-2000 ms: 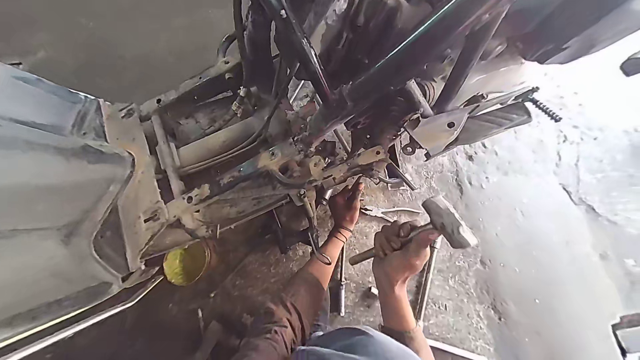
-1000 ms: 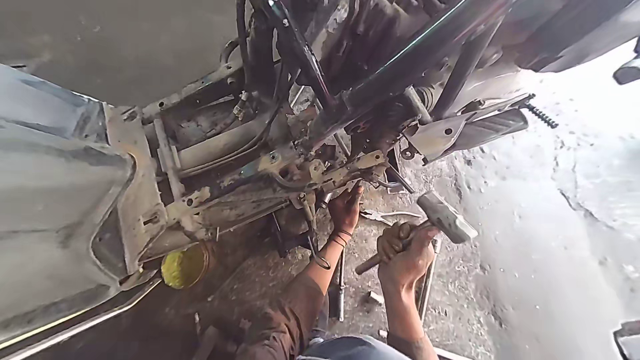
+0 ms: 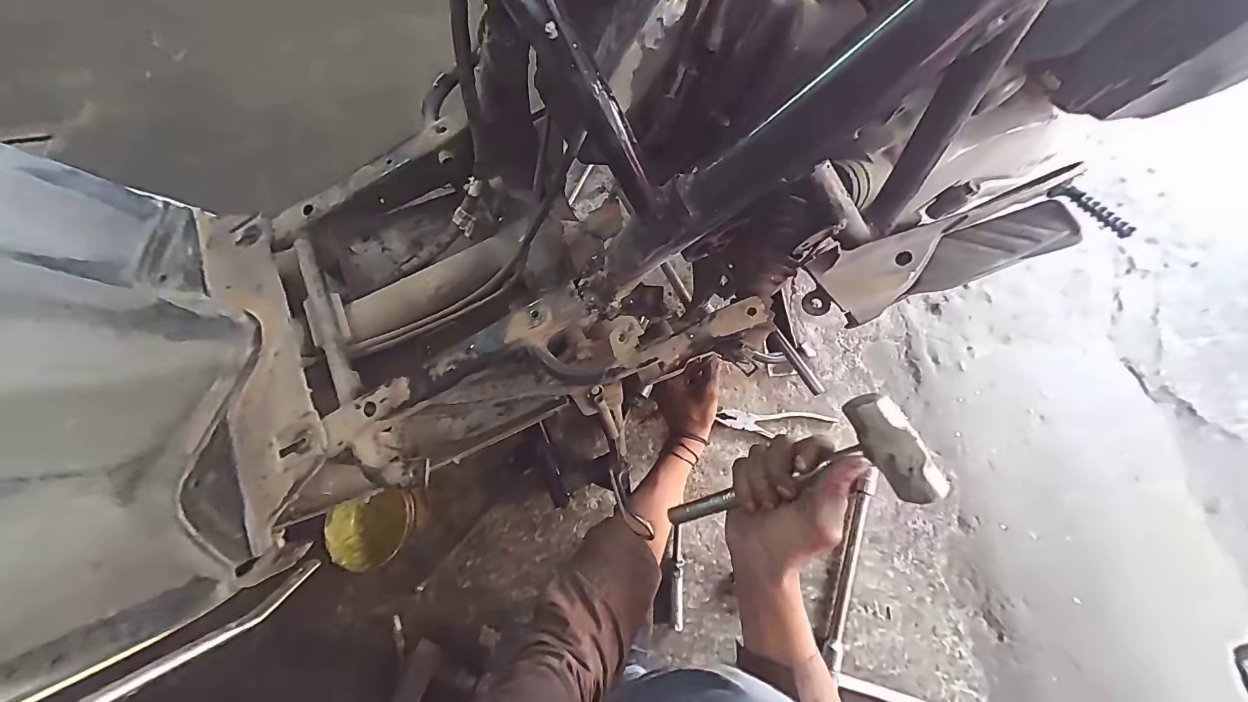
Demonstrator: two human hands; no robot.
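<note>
My right hand (image 3: 792, 497) grips the handle of a sledge-type hammer; its blocky metal head (image 3: 897, 448) tilts up to the right of my fist. My left hand (image 3: 688, 395) reaches under the edge of a worn scooter frame (image 3: 546, 331). Its fingers are partly hidden behind a rusty bracket (image 3: 717, 327), and what they hold cannot be seen. Pliers (image 3: 770, 419) lie on the ground just right of my left hand.
A long metal bar (image 3: 850, 570) lies right of my right forearm, and a socket tool (image 3: 677, 580) between my arms. A yellow container (image 3: 369, 531) stands below the frame at the left. A grey body panel (image 3: 97, 419) fills the left side. Rough concrete floor (image 3: 1053, 468) extends at the right.
The hammer and my right hand have shifted only slightly. My left hand stays at the underside of the frame.
</note>
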